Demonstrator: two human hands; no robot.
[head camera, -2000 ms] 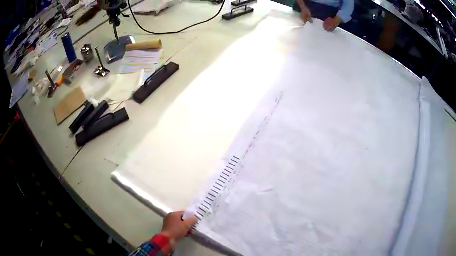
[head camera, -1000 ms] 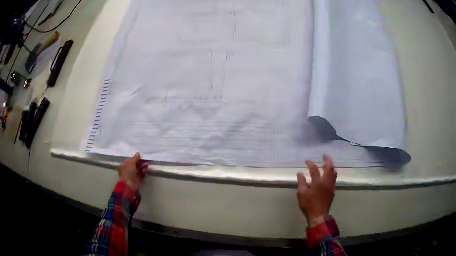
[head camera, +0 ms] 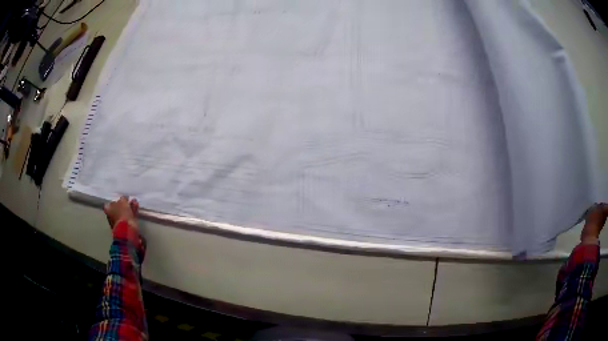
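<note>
The marker paper (head camera: pixel 280 120) lies over the white fabric lay, with faint printed lines and a row of short bars at its left edge. The lay's front edge (head camera: pixel 287 238) shows as a bright strip below the paper. My left hand (head camera: pixel 122 210) pinches the paper's front edge near its left corner. My right hand (head camera: pixel 595 218) is at the far right, partly cut off by the picture's edge, and holds the paper's right front corner. The paper is folded over in a broad band at the right.
Black cutting weights (head camera: pixel 85 68) lie on the table (head camera: pixel 280 280) at the left, several together lower down. A grey metal base (head camera: pixel 47 66), a cable (head camera: pixel 73 21), small metal clamps (head camera: pixel 30 88) and a brown board (head camera: pixel 23 143) are also at the left. A seam crosses the table front.
The paper's rolled right part has been opened out to the right and lies wider. My right hand, open before, has moved far right and taken the paper's corner. My left hand is closer to the left corner.
</note>
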